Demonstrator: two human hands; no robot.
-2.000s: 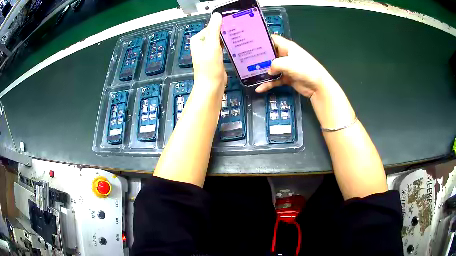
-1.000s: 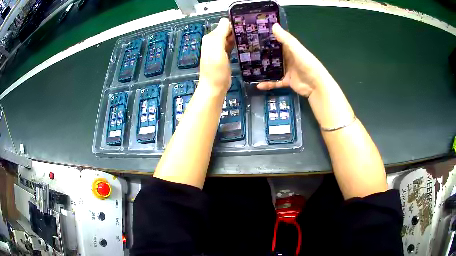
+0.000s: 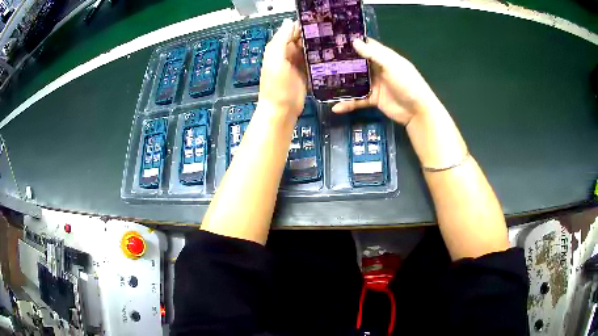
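A smartphone (image 3: 336,52) with a dark, lit screen showing a grid of small pictures is held upright at the top centre, its upper end cut off by the frame. My left hand (image 3: 283,73) grips its left side. My right hand (image 3: 393,82) holds its right side, with the thumb over the screen. Below lies a clear blister tray (image 3: 262,201) with two rows of blue phone housings (image 3: 194,146), which carry small pale and metallic patches. My forearms and the smartphone hide part of the tray.
The tray lies on a dark green bench (image 3: 498,125) with a pale edge rail. White machine panels stand at lower left and right (image 3: 547,262). The left one carries a red emergency stop button (image 3: 134,245) on yellow. A red strap (image 3: 378,282) hangs below the bench edge.
The smartphone screen has gone from a pink page to a dark picture grid, which now shows a purple band. The smartphone is more upright and has shifted slightly up since a second ago.
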